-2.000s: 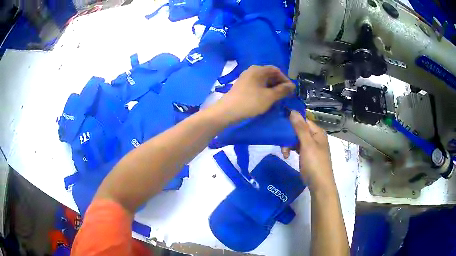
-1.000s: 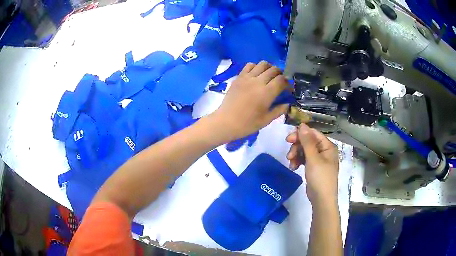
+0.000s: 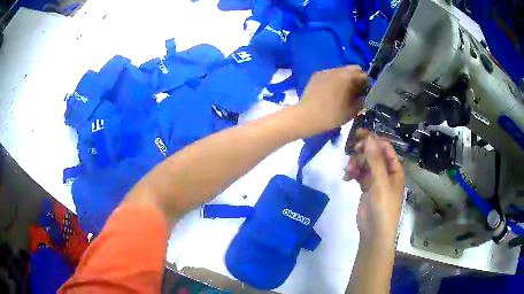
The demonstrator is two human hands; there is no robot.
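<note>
My left hand [image 3: 336, 96] is at the needle area of the sewing machine [image 3: 439, 109], fingers curled; what is in its fingers is hidden. A blue fabric piece [image 3: 317, 146] hangs below that wrist. My right hand [image 3: 376, 163] is just below the needle area, with thumb and fingers bent close together; I cannot tell whether it holds anything. A blue pouch [image 3: 278, 232] with a white printed logo, rounded end and strap lies flat on the table below my hands.
A heap of overlapping blue pieces [image 3: 184, 109] with white prints covers the left and top of the white table [image 3: 34, 97]. The table's curved edge runs along the lower left, with orange and blue items [image 3: 51, 241] below it. The machine fills the right side.
The view has turned, so the machine and heap sit differently. My left hand has moved up beside the machine head. The blue fabric that was spread between my hands earlier is now mostly hidden or hanging.
</note>
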